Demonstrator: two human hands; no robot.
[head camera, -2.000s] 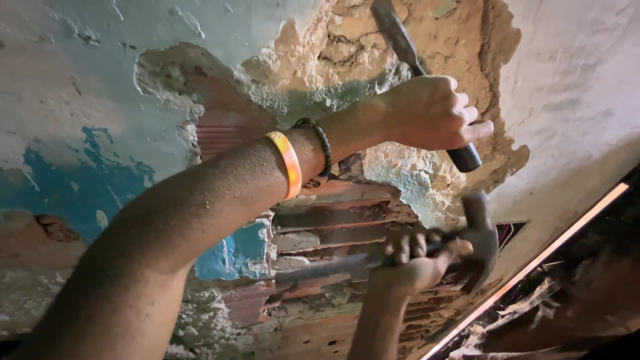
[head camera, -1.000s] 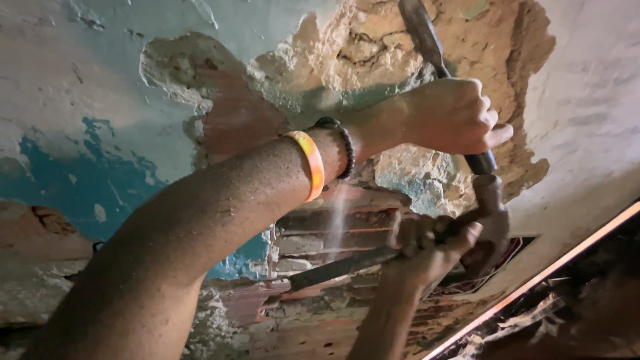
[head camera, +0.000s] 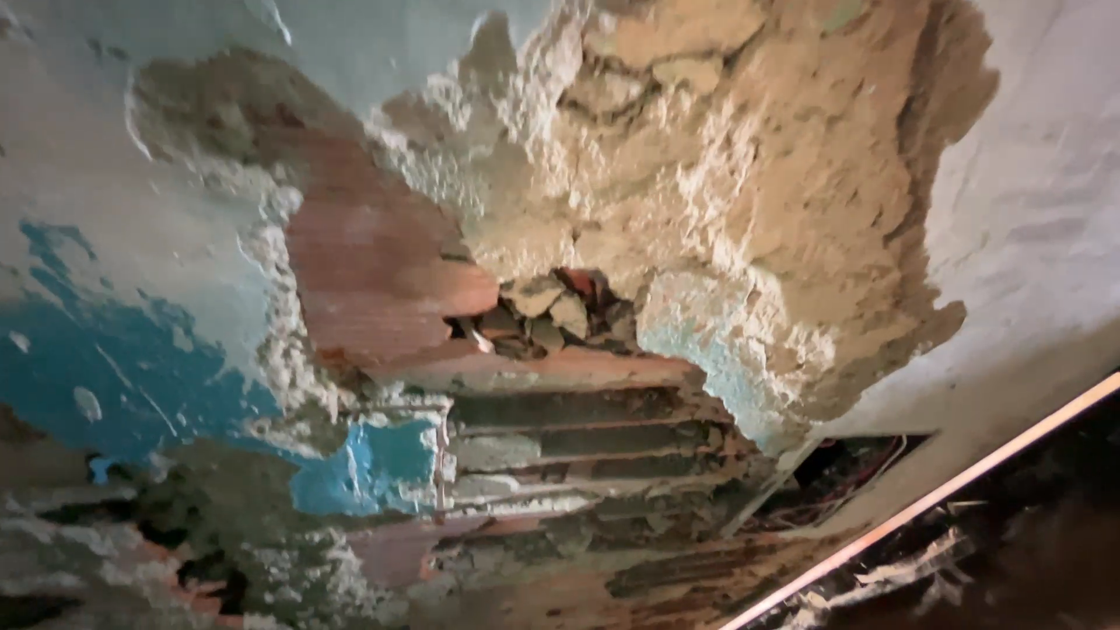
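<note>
Neither my left hand nor my right hand shows in the head view now, and no tool is visible. The wall's broken plaster (head camera: 805, 184) shows rough and tan at the upper right. Left of centre, reddish hollow clay brick (head camera: 367, 254) lies bare. Loose rubble (head camera: 560, 315) sits in a hole at the middle. Below it, broken brick ribs (head camera: 577, 437) run across the wall beside a patch of blue paint (head camera: 376, 464).
A rectangular opening with wires (head camera: 862, 472) is at the lower right. A pale, lit straight edge (head camera: 927, 499) slants beside it, with dark, blurred debris (head camera: 919, 560) beyond. Jagged plaster borders the broken area.
Both hands have left the view, along with the hammer and the chisel-like tool they held. The brick and rubble formerly behind the arms are now visible.
</note>
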